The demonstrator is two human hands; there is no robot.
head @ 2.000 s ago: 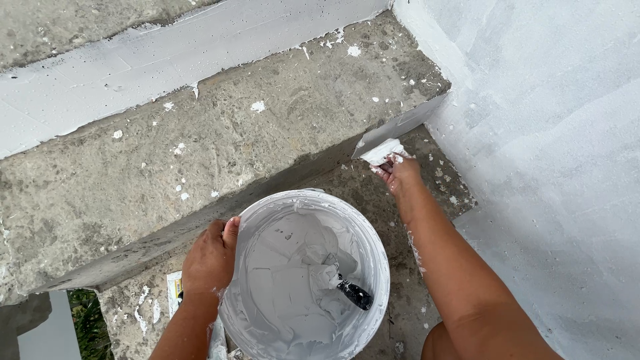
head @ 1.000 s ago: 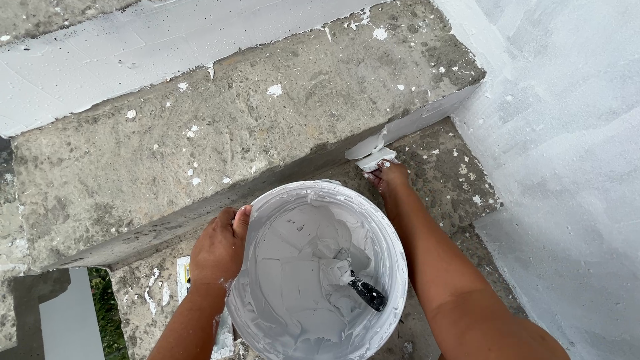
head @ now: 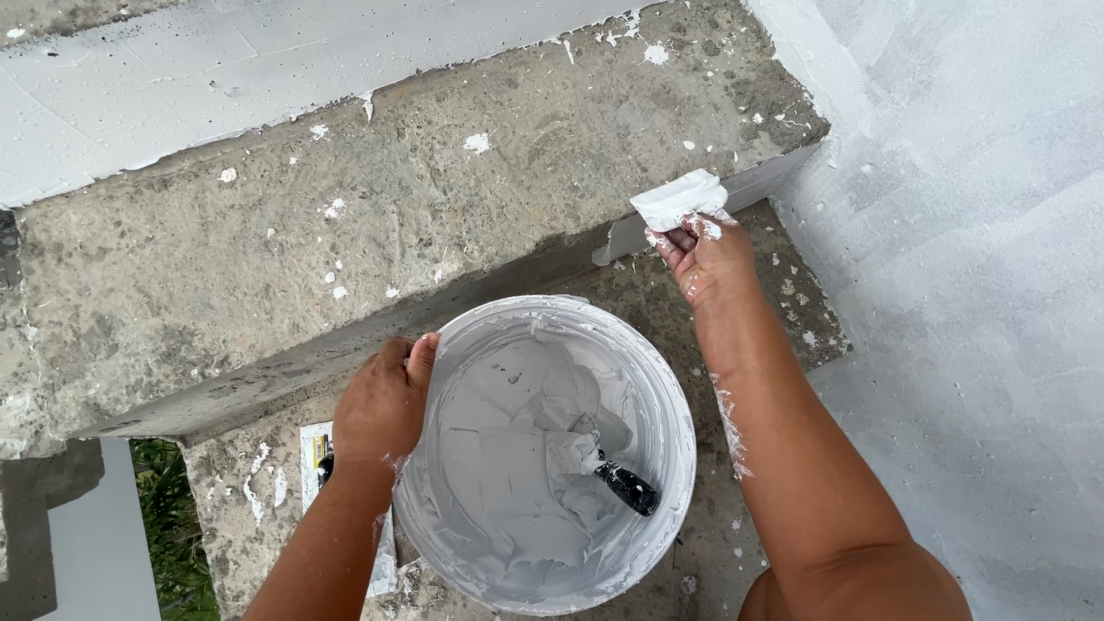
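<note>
My left hand (head: 385, 398) grips the left rim of a round white plastic bucket (head: 681, 431) that holds pale grey-white putty (head: 509, 474). A putty knife with a black handle (head: 628, 488) stands in the putty, its blade coated. In my right hand (head: 703, 254) is a small flat spreader (head: 680, 198) covered with white putty, held up over the front edge of the concrete step (head: 517, 198). White smears mark my right fingers and forearm. Just below the spreader, part of the step's riser (head: 625, 237) bears a smooth grey-white coat; further left it is bare concrete.
A coated wall (head: 966, 259) rises at the right. The upper step's riser (head: 216, 78) is coated white. Partly behind my left wrist, a flat white tool or panel (head: 384, 561) with a label lies on the lower tread (head: 233, 509). Green plants (head: 172, 526) show through a gap at lower left.
The spreader in my right hand was low against the riser one second ago and is now up at the step's edge. My left hand stays on the bucket rim.
</note>
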